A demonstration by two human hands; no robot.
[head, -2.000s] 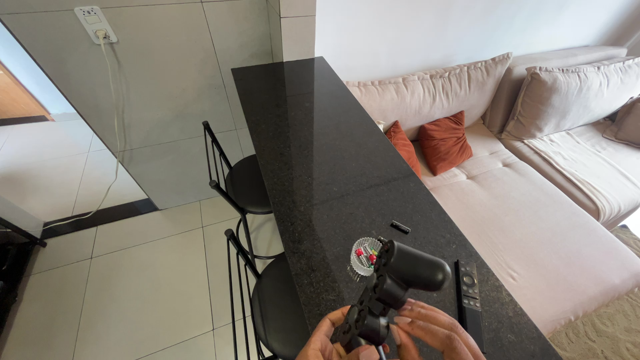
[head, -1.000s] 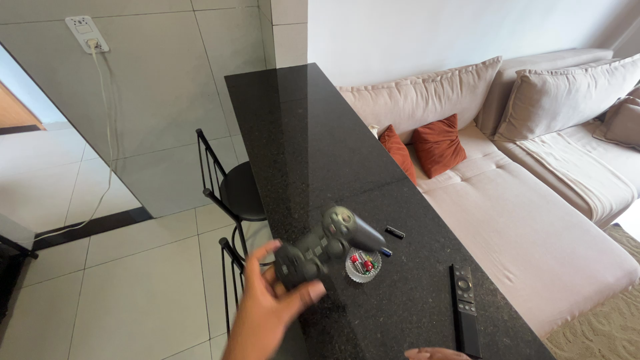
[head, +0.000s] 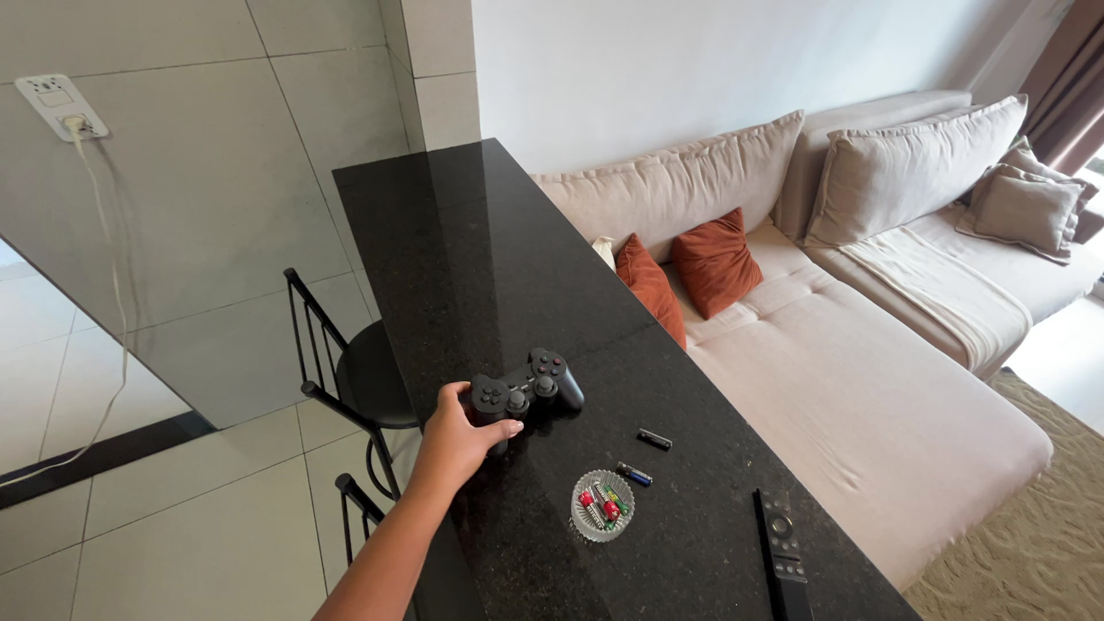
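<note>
My left hand [head: 466, 431] grips the left handle of a black game controller [head: 528, 388], whose sticks and buttons face up at the left side of the dark stone counter. Whether the controller rests on the counter I cannot tell. My right hand is out of view. Right of and nearer than the controller stands a ribbed glass bowl [head: 580, 528] holding several batteries [head: 604, 505], red, green and silver. Two more batteries lie loose beyond it, a dark and blue one [head: 635, 473] and a black one [head: 655, 439].
The black counter [head: 552, 293] runs away from me. On its near right part lies a black remote control [head: 782, 552]. Two black metal chairs [head: 366, 371] stand along its left side. A beige sofa [head: 828, 379] with rust cushions [head: 718, 263] is at the right.
Two seconds ago both hands held the controller above the counter; now only my left hand has it, farther forward and turned face up. My right hand has left the view.
</note>
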